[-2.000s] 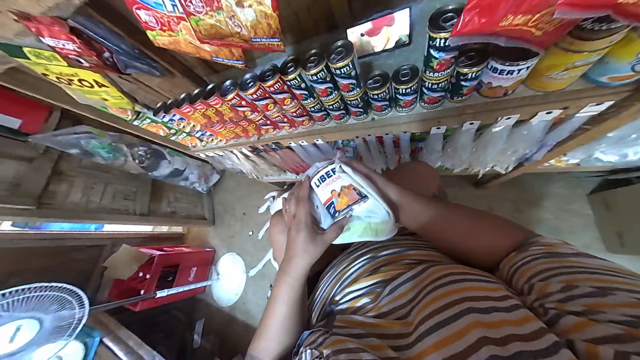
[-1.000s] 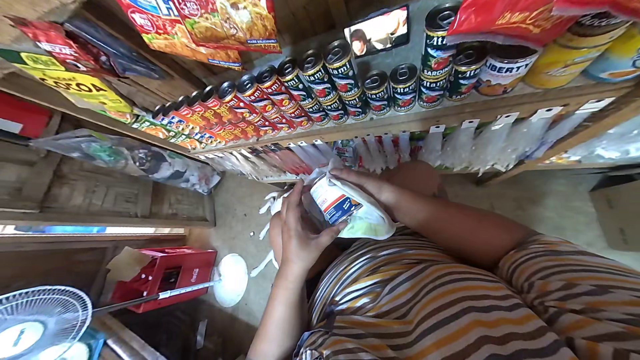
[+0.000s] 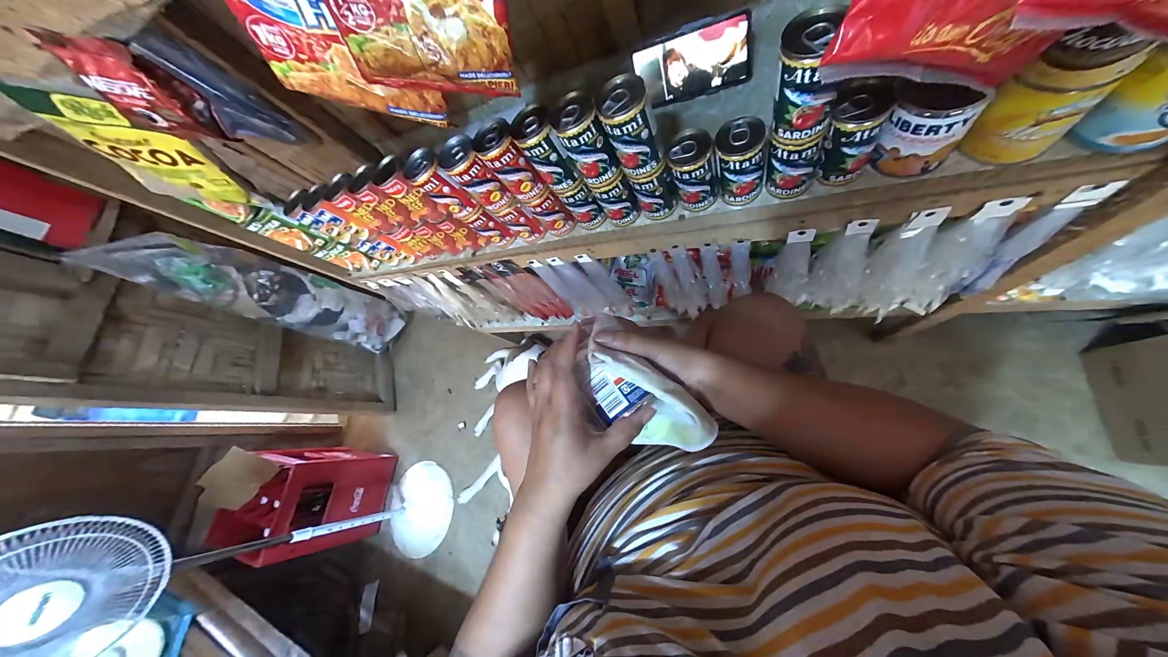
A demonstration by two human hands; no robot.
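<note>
Above my lap I hold a labelled can (image 3: 616, 392) wrapped partly in a pale cloth (image 3: 680, 420). My left hand (image 3: 566, 424) grips the can's near left side, thumb across its label. On the far side, my right hand (image 3: 643, 351) is shut on the cloth around the can; some of its fingers are hidden. A blue and white part of the label with a barcode faces up between the hands.
A wooden shelf (image 3: 693, 224) ahead carries rows of sardine cans (image 3: 630, 137), a Liberty can (image 3: 926, 128) and a phone (image 3: 693, 59). Plastic packets hang below it. At left are a red crate (image 3: 319, 502) and a white fan (image 3: 78, 584); a cardboard box (image 3: 1131, 392) stands at right.
The can has been turned within the cloth: its label's picture faced up two seconds ago, and now the barcode side does. My left hand's fingers have shifted around it.
</note>
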